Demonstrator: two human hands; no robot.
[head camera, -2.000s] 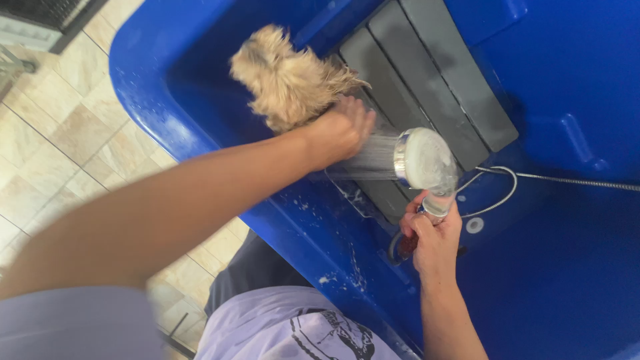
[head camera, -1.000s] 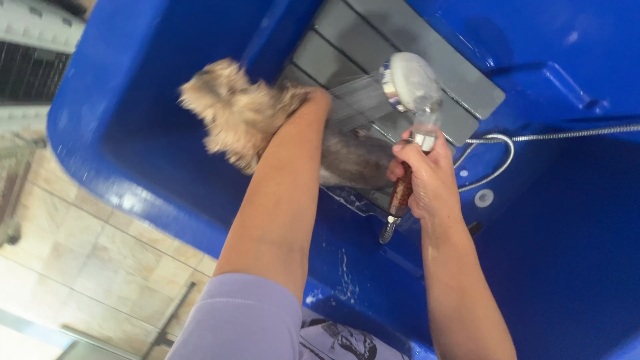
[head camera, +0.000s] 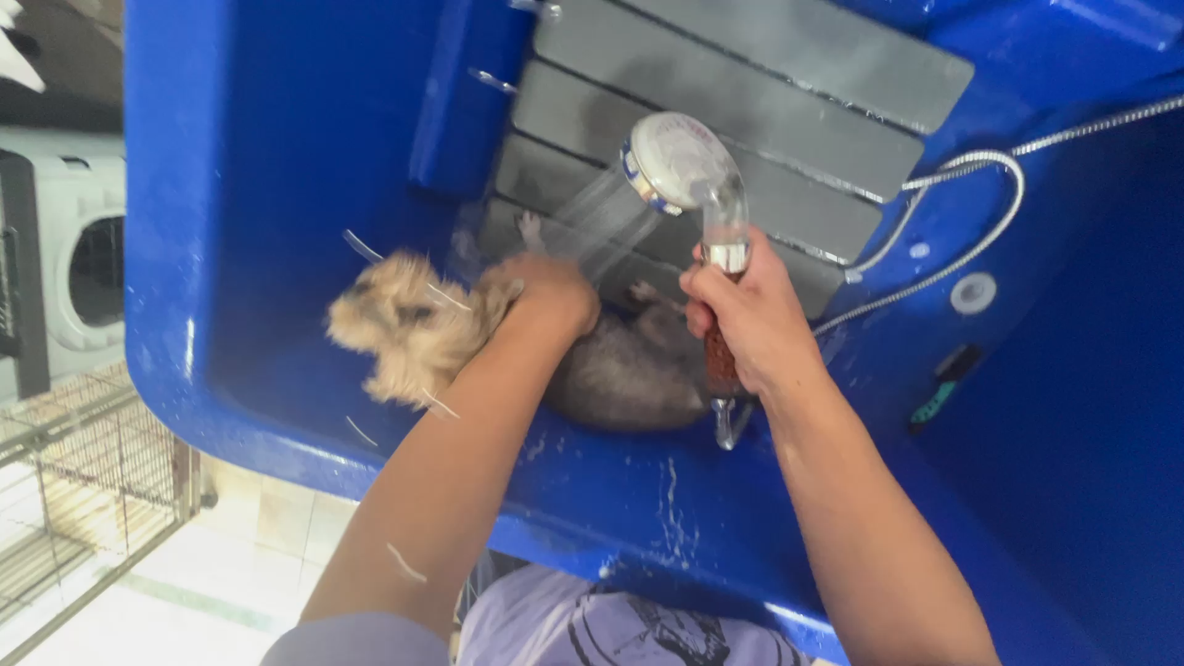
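A small dog (head camera: 629, 375) with a fluffy tan head and a wet, dark grey body lies along the near edge of a grey slatted platform (head camera: 814, 157), its head to the left. My left hand (head camera: 546, 287) is on the dog's neck and chest; its fingers are partly hidden, so its grip does not show. My right hand (head camera: 754, 310) grips the handle of a shower head (head camera: 680, 162), which sprays water down and left toward the dog's chest and my left hand.
A blue tub (head camera: 277, 444) surrounds the platform. A metal shower hose (head camera: 962, 268) curves at the right, near a round drain fitting (head camera: 974, 292) and a teal and black tool (head camera: 939, 388). Outside at left are a wire cage (head camera: 102, 462) and a white front-loading machine (head camera: 79, 268).
The shower head has tilted, and its spray now falls by my left hand at the dog's chest. More of the dog's body and paws show than before. The view has shifted.
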